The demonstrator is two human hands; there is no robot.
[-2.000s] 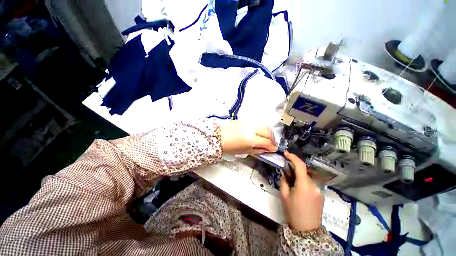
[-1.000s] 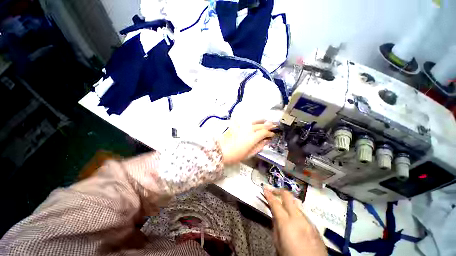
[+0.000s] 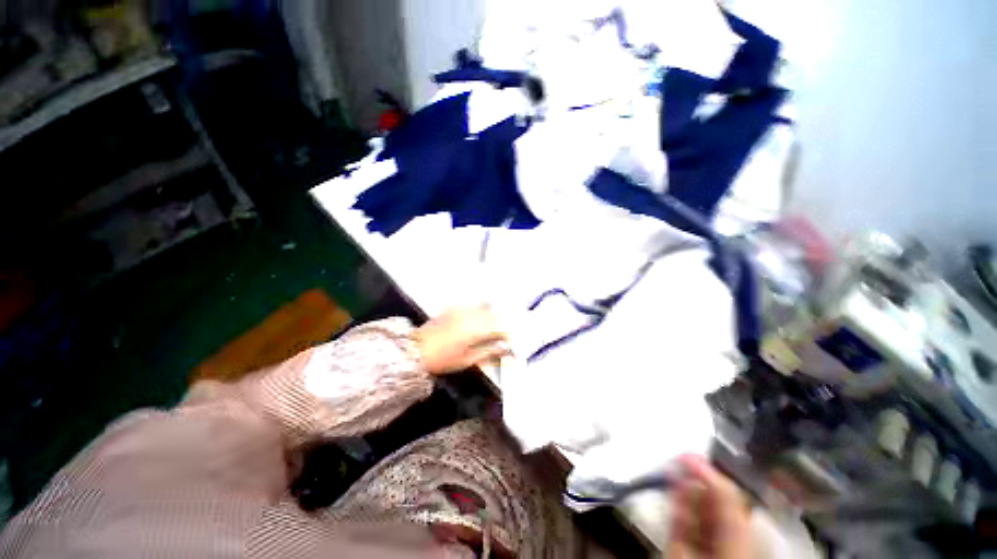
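Note:
A white garment panel [image 3: 623,382] with narrow navy edging lies over the table's front edge, overexposed so its folds are hard to tell. My left hand [image 3: 465,339] is at the panel's left edge, its fingertips closed on the white fabric. My right hand [image 3: 711,511] is blurred and cut off by the bottom edge of the picture, at the panel's lower right; whether it grips the fabric cannot be told. The overlock machine [image 3: 858,347] stands blurred at the right, its needle area beside the panel.
Navy panels [image 3: 437,164] and more navy pieces [image 3: 716,137] lie heaped with white fabric at the back of the table. The table's left edge [image 3: 366,235] borders the green floor. An orange item [image 3: 279,333] lies on the floor; dark shelving stands at far left.
The view has swung left, so the machine sits farther right. My left hand has left the needle area and taken the white panel's left edge. The panel now covers the table's front.

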